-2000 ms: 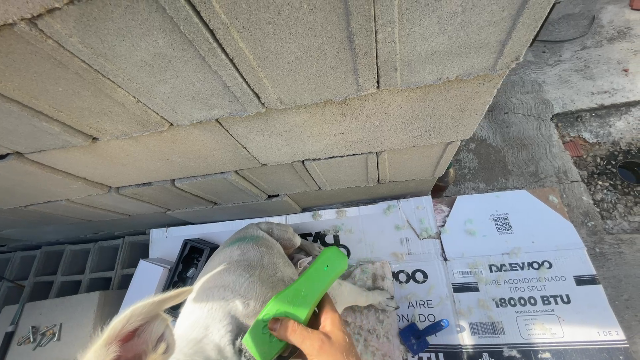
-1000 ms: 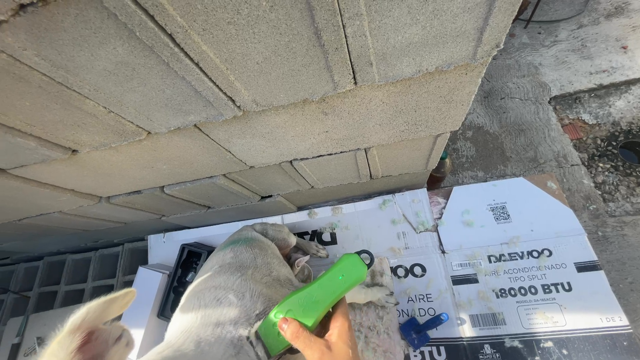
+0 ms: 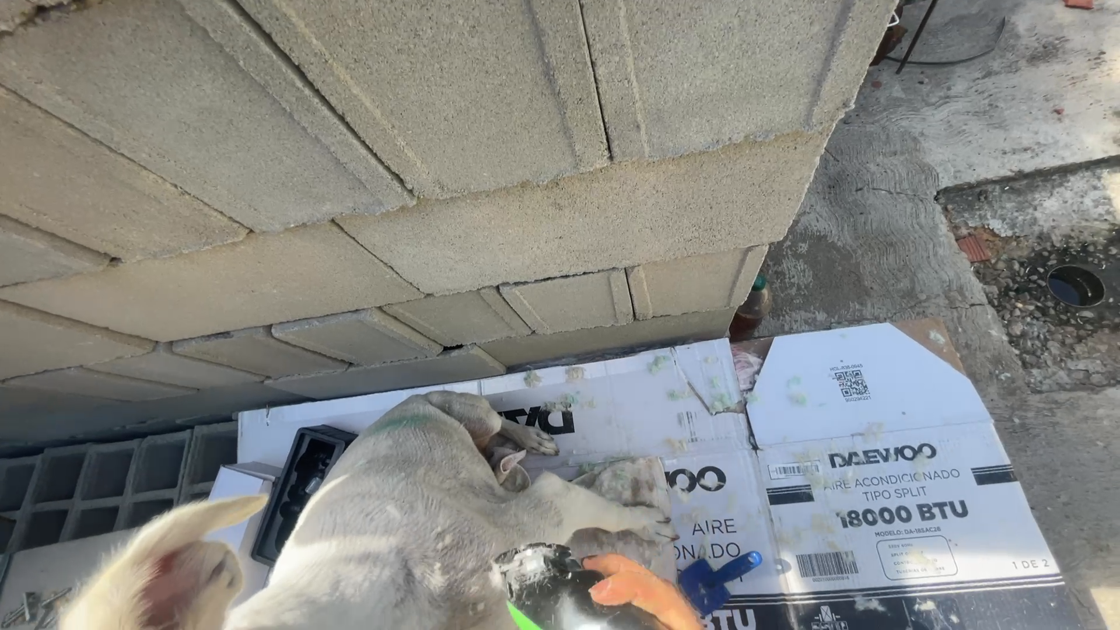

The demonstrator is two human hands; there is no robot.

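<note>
A pale short-haired dog [image 3: 385, 516] lies across the lower middle, one raised ear at lower left and its legs stretched right. At the bottom edge my right hand [image 3: 639, 591] has its fingers curled on a tool with a black body [image 3: 577, 595], a shiny end and a green edge, apparently the green-cased hand tool seen earlier. The tool's shiny end is against or just above the dog's body; contact cannot be told. A blue plastic tool with a handle [image 3: 717, 579] lies right of my hand. My left hand is out of view.
Flattened Daewoo cardboard [image 3: 875, 411] with fur-like tufts lies beneath the dog. A concrete block wall [image 3: 560, 210] fills the upper left. A black tray [image 3: 302, 481] and hollow blocks [image 3: 105, 481] stand left. Behind the wall's corner is a bottle [image 3: 752, 311]; a floor hole [image 3: 1076, 286] is far right.
My right hand has moved down toward the bottom edge with the tool. The tool has turned, so its black side shows where its green case showed before.
</note>
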